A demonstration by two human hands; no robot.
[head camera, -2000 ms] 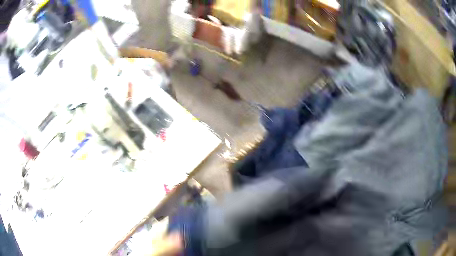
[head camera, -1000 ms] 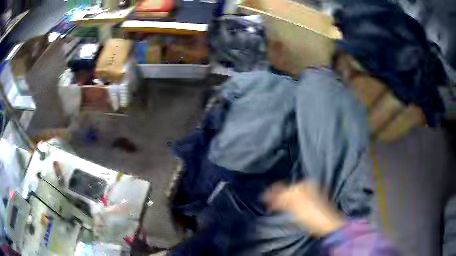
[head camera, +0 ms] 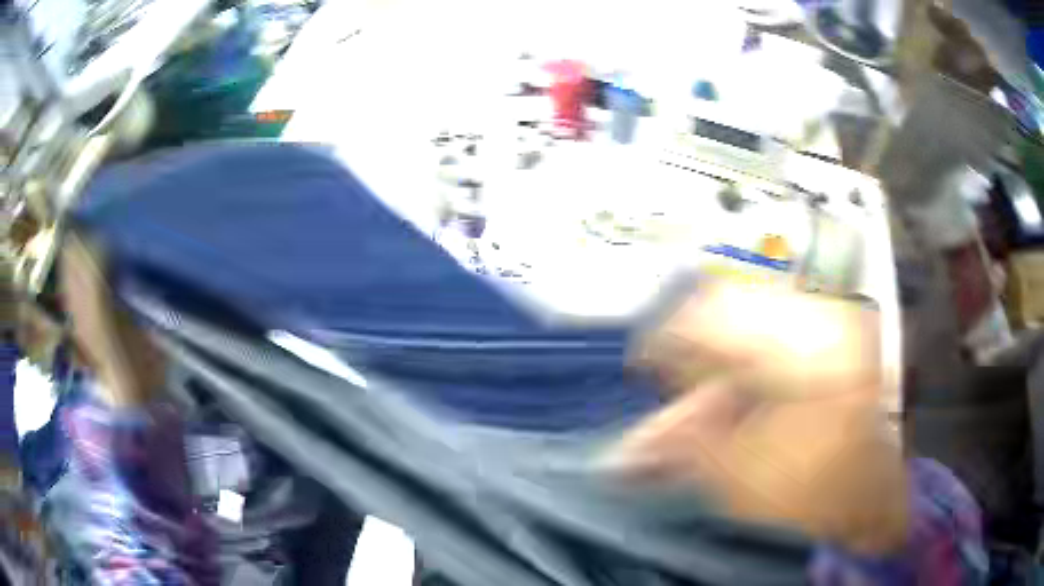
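A denim garment (head camera: 412,309), navy outside and grey-blue inside, is stretched between my two hands across the front of the view. My left hand (head camera: 101,309) is blurred at the far left and holds the garment's left end. My right hand (head camera: 778,401) is large and blurred at the right, its fingers closed on the garment's right end. Below the navy cloth, grey folds hang down. The fingertips of both hands are too blurred to tell in detail.
The sewing machine (head camera: 830,246), with blue lettering, is on the overexposed white table (head camera: 401,69) beyond the garment. A red object (head camera: 567,97) and small blurred items lie on the table. A dark green thing (head camera: 212,97) is at the upper left. Grey floor shows at the right.
The view has swung from the garment pile and floor back to the white table. The garment is now up between both hands; one second ago one hand was over the pile.
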